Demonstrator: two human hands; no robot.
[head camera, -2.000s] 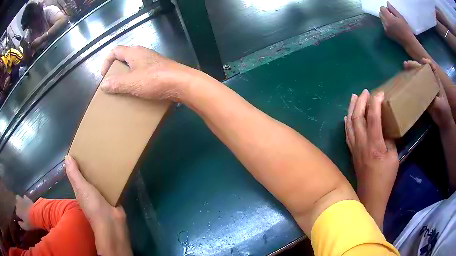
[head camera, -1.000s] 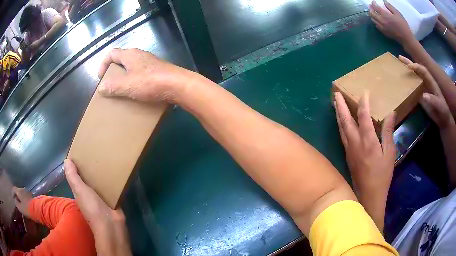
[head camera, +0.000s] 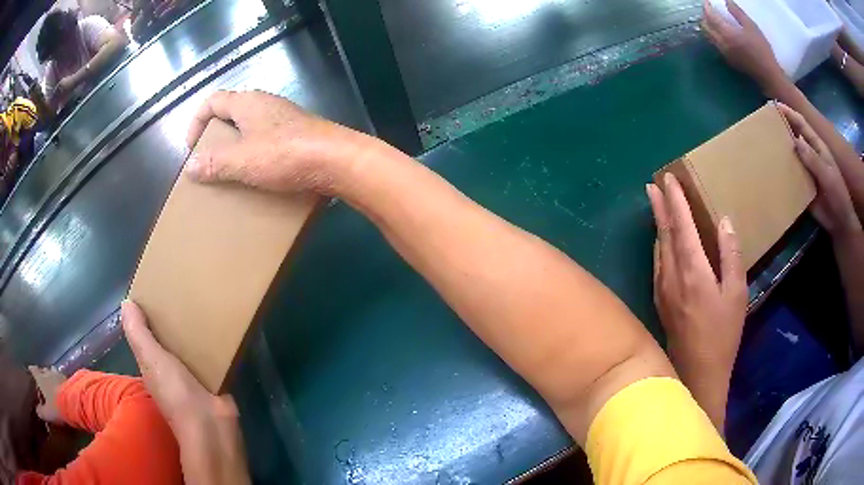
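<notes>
A plain brown closed carton (head camera: 223, 260) is held tilted between my two hands at the left, over the edge of the green worktop. My right hand (head camera: 261, 142), at the end of the yellow-sleeved arm, grips its upper end, thumb on the broad face and fingers over the edge. My left hand (head camera: 185, 393) holds its lower end from below, the thumb along the left edge and the other fingers hidden behind the carton. What is inside the carton is hidden.
The green worktop (head camera: 493, 227) runs across the middle, with a green post (head camera: 374, 76) and a shiny metal surface (head camera: 123, 161) behind. At right a person in white holds another carton (head camera: 748, 185). A white container (head camera: 796, 38) is beyond. An orange sleeve (head camera: 118, 426) is at lower left.
My hands and carton have hardly moved. The neighbour at right has turned the other carton about. The white container, held by other hands, has tilted and shifted. The orange-sleeved hand has moved slightly.
</notes>
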